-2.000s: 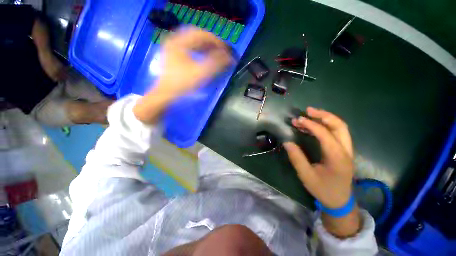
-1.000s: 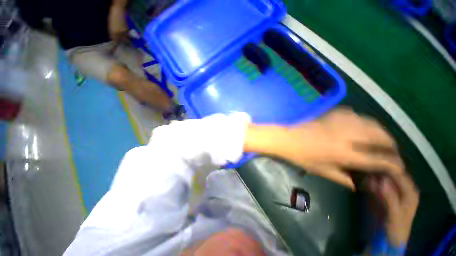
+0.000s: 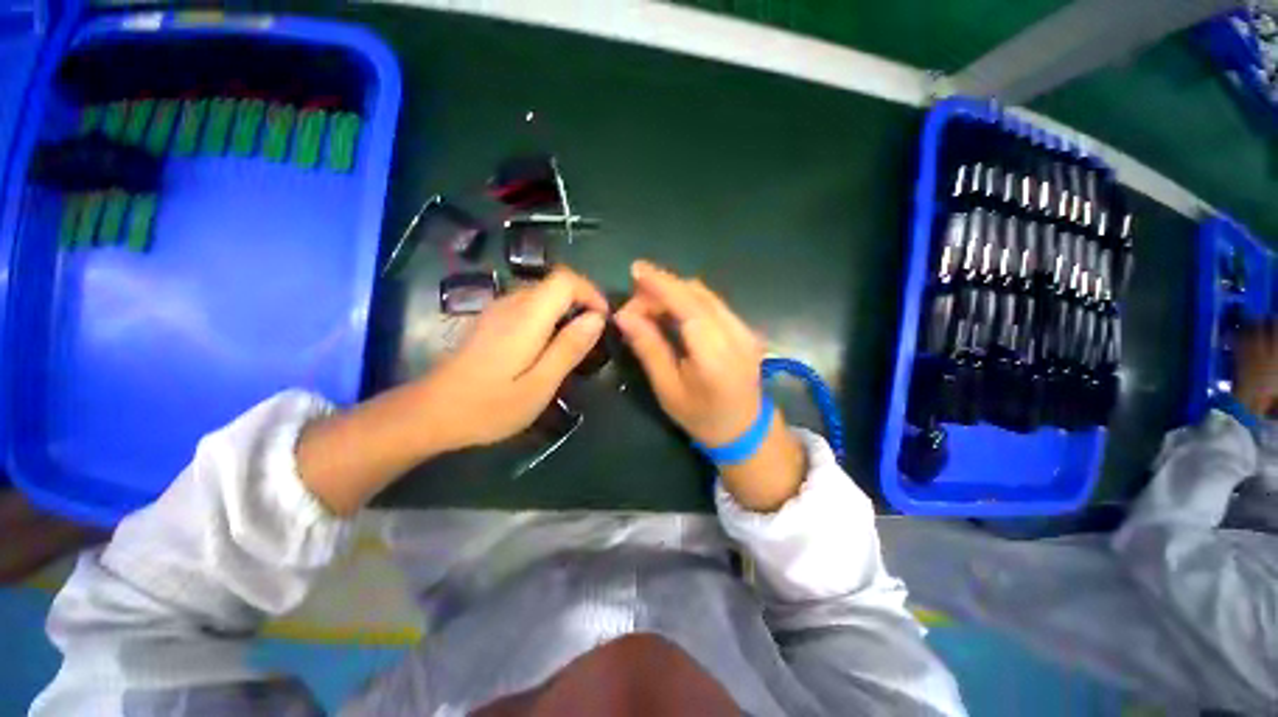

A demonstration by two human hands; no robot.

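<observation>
My left hand (image 3: 516,362) and my right hand (image 3: 690,353) meet fingertip to fingertip over the dark green bench mat. A small black housing (image 3: 597,356) shows below my left fingertips, mostly hidden by them; my left fingers are closed on it. My right thumb and fingers are beside it, and whether they grip a part cannot be told. Loose black units with thin pale strips lie past my left hand: one with red wires (image 3: 524,182), one by a pale strip (image 3: 527,247), one nearer (image 3: 468,291). Another unit (image 3: 558,419) lies partly under my left wrist.
The left blue tray (image 3: 210,336) holds rows of green boards with black ends. The right blue tray (image 3: 1009,483) holds dense rows of black units with silvery strips. A blue coiled cord (image 3: 816,397) runs from my right wrist strap. Another person's sleeve (image 3: 1208,483) is at the far right.
The view has swung so both trays show. My left hand has come away from the left tray and both hands now meet over the mat, less blurred.
</observation>
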